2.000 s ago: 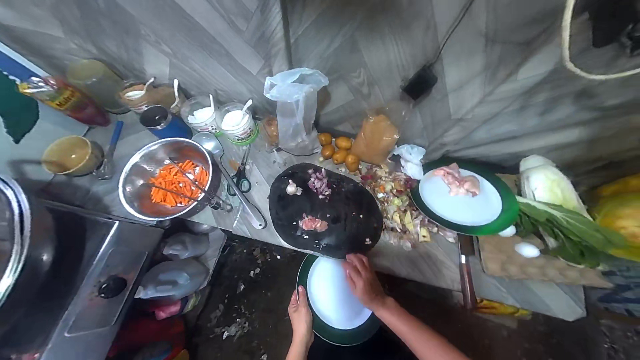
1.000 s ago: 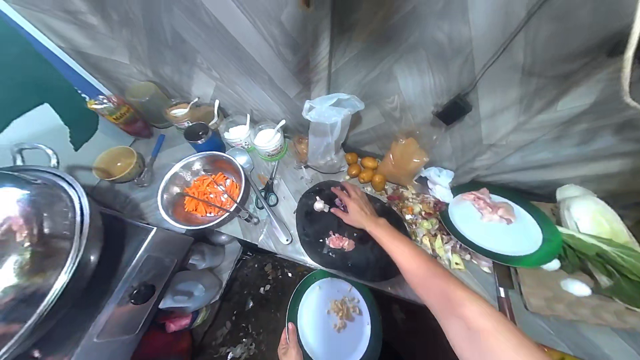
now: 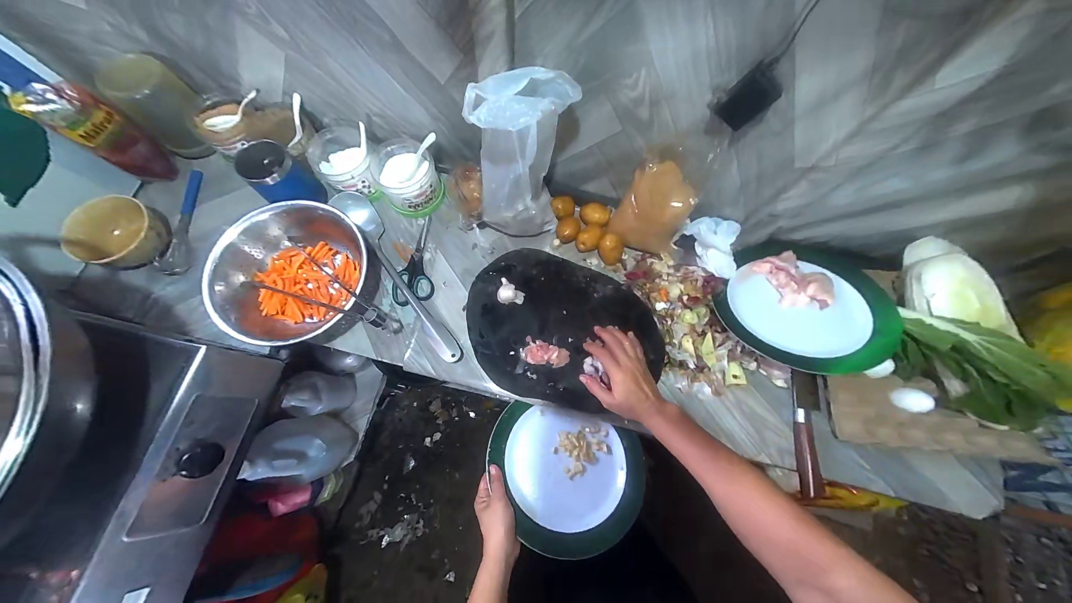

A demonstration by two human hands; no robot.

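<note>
My left hand (image 3: pixel 496 517) grips the left rim of a green-edged white plate (image 3: pixel 565 494), held below the counter edge. Chopped pale pieces (image 3: pixel 581 449) lie on it. My right hand (image 3: pixel 621 373) is cupped over chopped purple onion (image 3: pixel 594 367) at the lower right of a black oval cutting board (image 3: pixel 557 289); the fingertips touch the board, and the palm side is hidden. Left of that hand sits a small heap of chopped pinkish meat (image 3: pixel 544 353). A garlic bulb (image 3: pixel 509 291) lies near the board's upper left.
A steel bowl (image 3: pixel 219 276) holds carrot strips and tongs. Scissors (image 3: pixel 414 280) and a ladle (image 3: pixel 419 310) lie beside it. Vegetable peelings (image 3: pixel 699 327) border the board. Further right are a plate with raw meat (image 3: pixel 791 285), a knife (image 3: pixel 806 444), an egg (image 3: pixel 912 400) and leafy greens (image 3: pixel 971 360).
The pale pieces now on the held plate were not on it two seconds ago. My right hand went from the plate to the board's top, then down to its lower right, where the onion now lies.
</note>
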